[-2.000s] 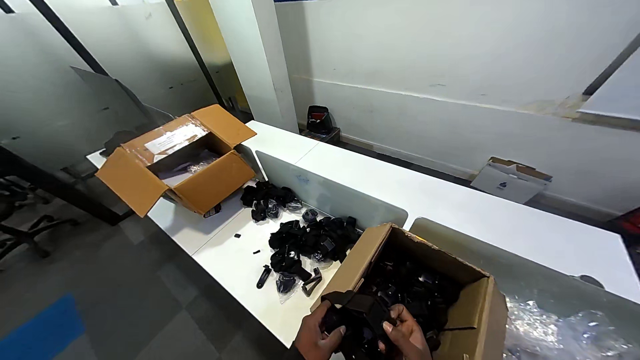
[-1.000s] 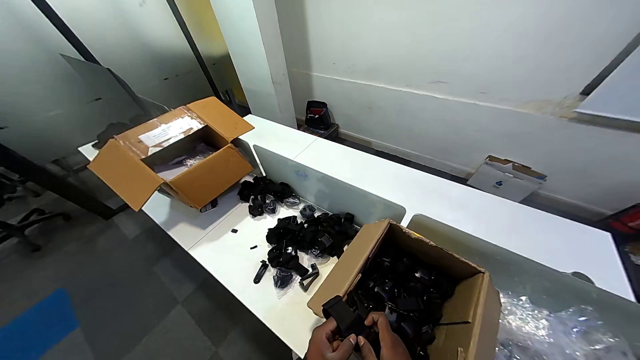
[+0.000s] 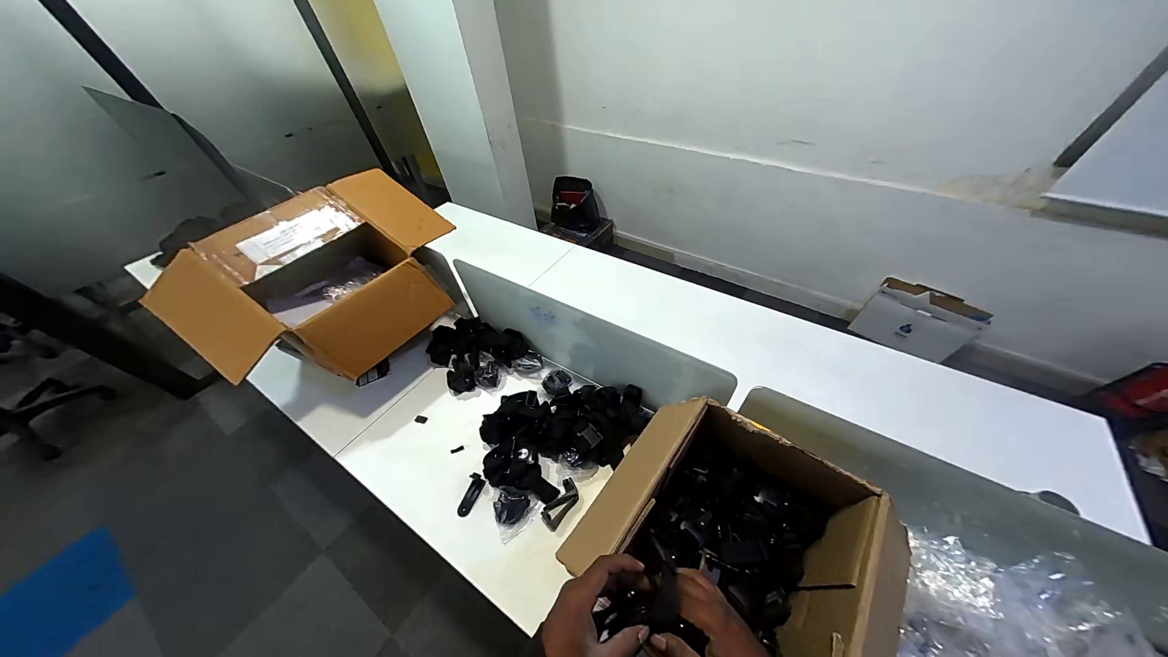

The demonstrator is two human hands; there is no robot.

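Note:
My left hand point(image 3: 593, 610) and my right hand point(image 3: 716, 619) meet at the near edge of an open cardboard box point(image 3: 610, 511), their fingers around a small black part point(image 3: 664, 602) whose kind cannot be told. Many black plastic pieces point(image 3: 730, 538) fill the box below them. On the white table point(image 3: 392, 488), left of the box, lies a pile of black parts point(image 3: 566, 424), some in clear plastic bags. A slim black piece point(image 3: 471, 495) and a black bracket-like piece point(image 3: 560, 505) lie at its near side.
A second open cardboard box point(image 3: 374, 310) with clear plastic inside stands at the table's far left. Low frosted dividers point(image 3: 593, 338) run along the table's middle. Crumpled clear plastic wrap point(image 3: 1013, 598) lies right of the near box. A white carton point(image 3: 917, 319) stands by the wall.
The dark part held up over the box's near edge earlier is now lower and more covered by my fingers. The pile on the table looks unchanged.

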